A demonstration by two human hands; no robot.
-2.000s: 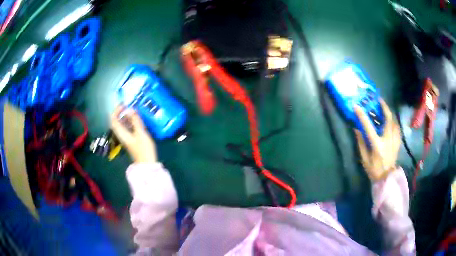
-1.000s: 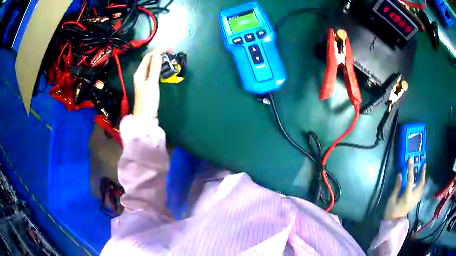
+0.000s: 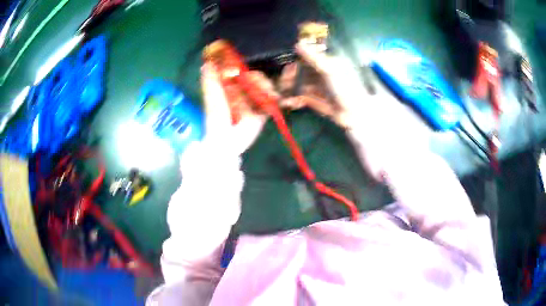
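The frame is blurred. My left hand (image 3: 239,116) is around the handles of the red battery clamp (image 3: 254,89), whose copper-coloured jaws are at the front of the black box (image 3: 260,27). My right hand (image 3: 329,83) is around the black battery clamp; its copper-coloured jaws (image 3: 314,34) show beyond my fingers and its grips are mostly hidden. One blue battery tester (image 3: 167,113) lies left of my left hand, partly behind my sleeve. Another blue tester (image 3: 416,83) lies to the right, with its cables running toward the lower right.
Several blue testers (image 3: 57,98) stand at the far left. Below them are tangled red and black leads (image 3: 78,209) and a tan cardboard sheet (image 3: 23,221). A small metallic and yellow item (image 3: 139,190) lies on the green mat (image 3: 269,206). Another red clamp (image 3: 486,75) is at the right.
My left hand has moved from the small metallic and yellow item to the red clamp. My right hand has left the right-hand tester and is at the black clamp. The camera view has turned.
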